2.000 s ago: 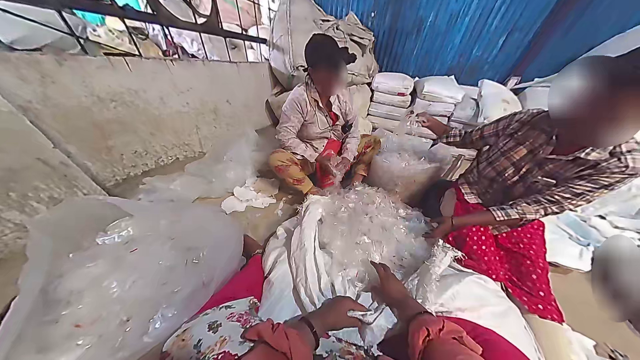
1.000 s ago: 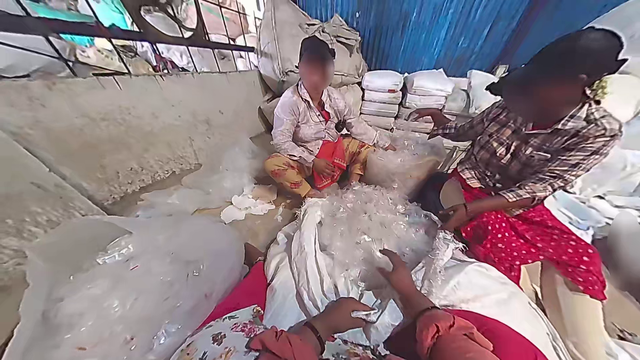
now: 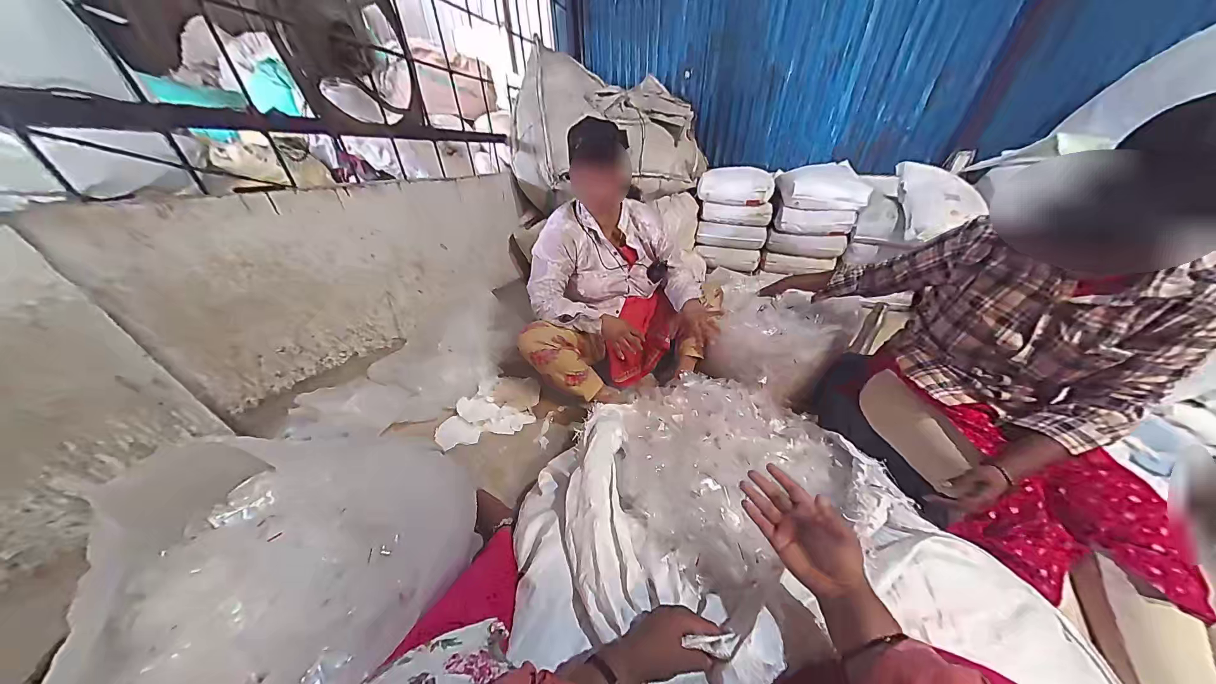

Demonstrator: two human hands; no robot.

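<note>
Clear plastic scraps (image 3: 722,465) are heaped in the mouth of a large white woven sack (image 3: 594,532). My left hand (image 3: 660,644), low in the view, is closed on a small piece of clear plastic film (image 3: 714,643) at the sack's near side. Above the near right part of the heap, my right hand (image 3: 807,537) is raised with palm up and fingers apart, holding nothing that I can see. Both wrists wear dark bands.
A big clear plastic bag of scraps (image 3: 275,560) lies at the left beside a concrete wall (image 3: 285,285). One person sits across the sack, another at the right near a second scrap-filled bag (image 3: 774,342). Stacked white packages (image 3: 736,218) stand behind, before blue corrugated sheeting (image 3: 807,85).
My right hand has opened wider and turned palm up, a little away from my left hand. The person at the right has drawn a hand back from the sack's edge to the lap.
</note>
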